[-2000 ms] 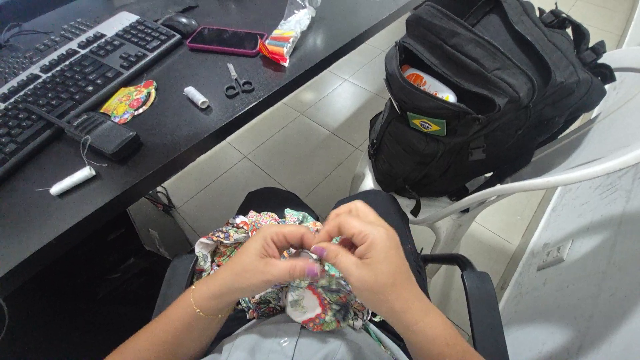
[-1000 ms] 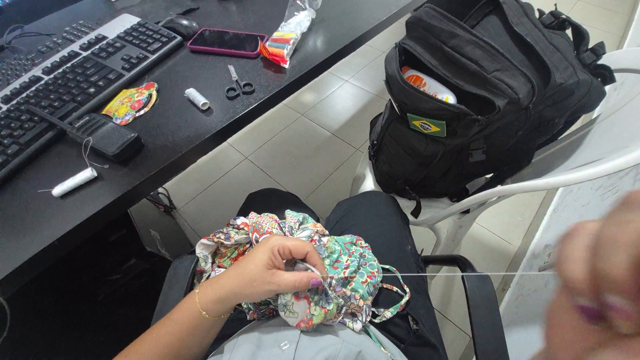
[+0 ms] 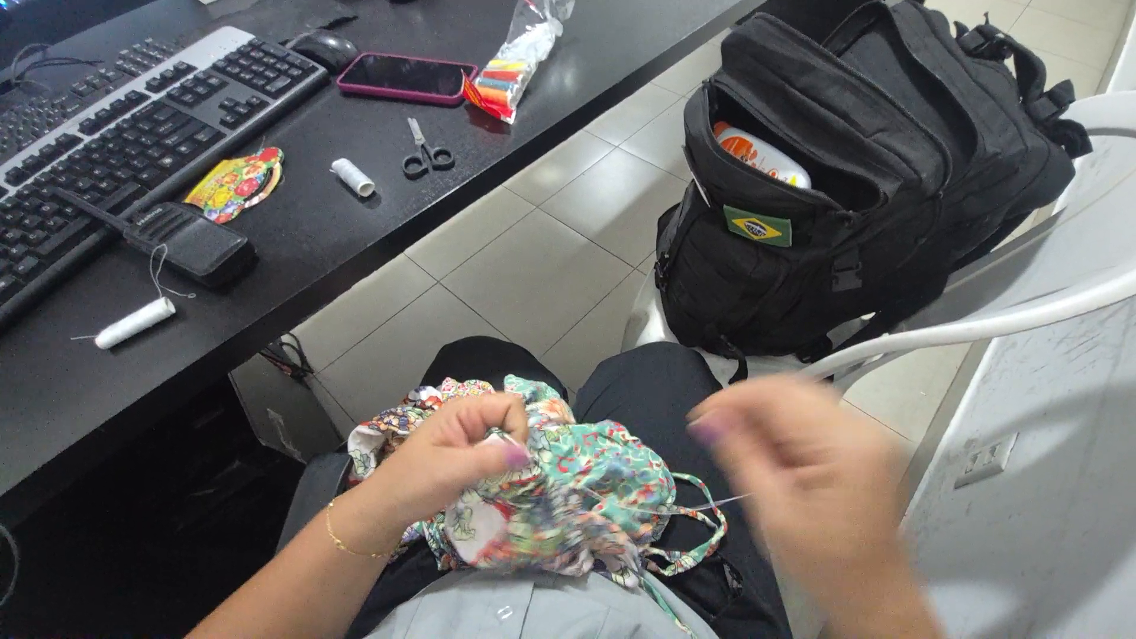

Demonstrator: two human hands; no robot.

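A patterned floral fabric [image 3: 603, 470] with thin straps lies bunched on the lap. My left hand [image 3: 461, 448] pinches a fold of it between thumb and fingers. To the right of the cloth, my right hand [image 3: 799, 470] is raised and blurred, its fingertips together at a pale thread [image 3: 728, 500] that runs toward the fabric. Whether a needle is in those fingertips cannot be told. On the desk are a white thread spool [image 3: 135, 323] with loose thread, another white spool [image 3: 354, 177] and small black-handled scissors [image 3: 428, 151].
The black desk [image 3: 355, 240] also holds a keyboard [image 3: 169, 133], a mouse [image 3: 324, 51], a two-way radio [image 3: 191, 241], a colourful card [image 3: 235, 184], a phone [image 3: 406, 78] and a plastic bag of thread spools [image 3: 515, 67]. An open black backpack [image 3: 799, 266] stands on a white plastic chair [image 3: 967, 333] at right.
My right hand was at the cloth beside my left, then far out right with the thread stretched taut; now it is closer to the fabric again. My left hand stays at the cloth.
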